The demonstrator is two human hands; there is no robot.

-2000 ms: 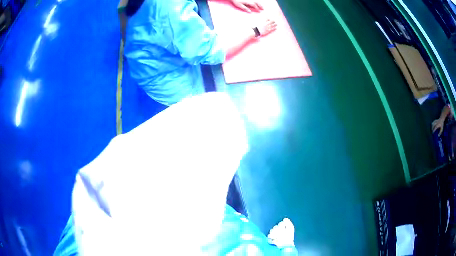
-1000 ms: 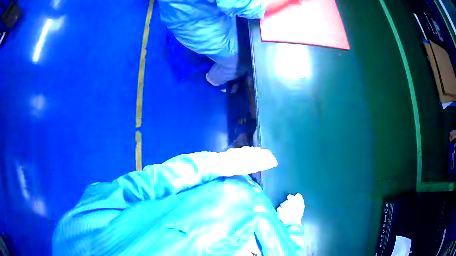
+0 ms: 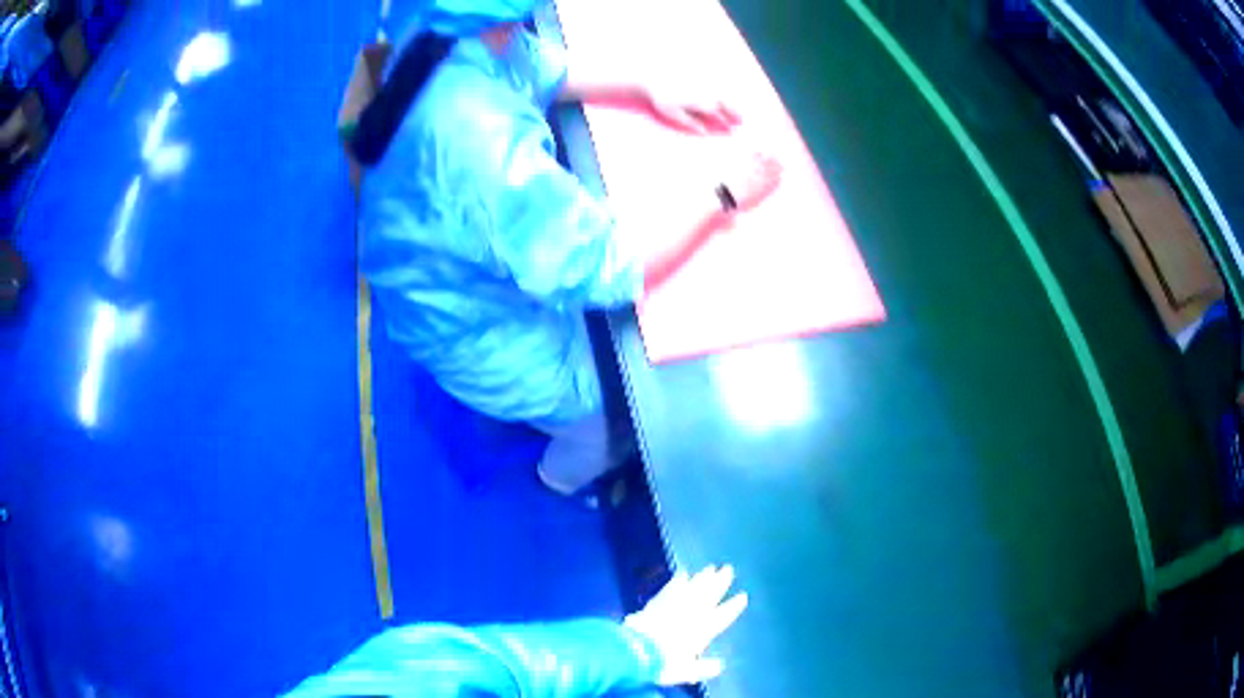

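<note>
My left hand [image 3: 686,625], in a white glove, is at the bottom centre over the near edge of the green bench top [image 3: 873,545]. Its fingers are spread and it holds nothing. The pale blue sleeve [image 3: 546,657] reaches it from the lower left. My right hand is not in view. A black box [image 3: 1160,648] is cut off by the bottom right corner.
A seated person [image 3: 478,205] in light blue rests bare hands on a red-edged, washed-out mat [image 3: 764,280]. Brown cardboard [image 3: 1162,246] lies at the far right. The blue floor [image 3: 218,477] with a yellow line [image 3: 371,477] is at left.
The view has tilted up, showing more of the neighbour. My left hand now appears lower with its fingers spread. My right hand and the white piece on the black box have left the picture.
</note>
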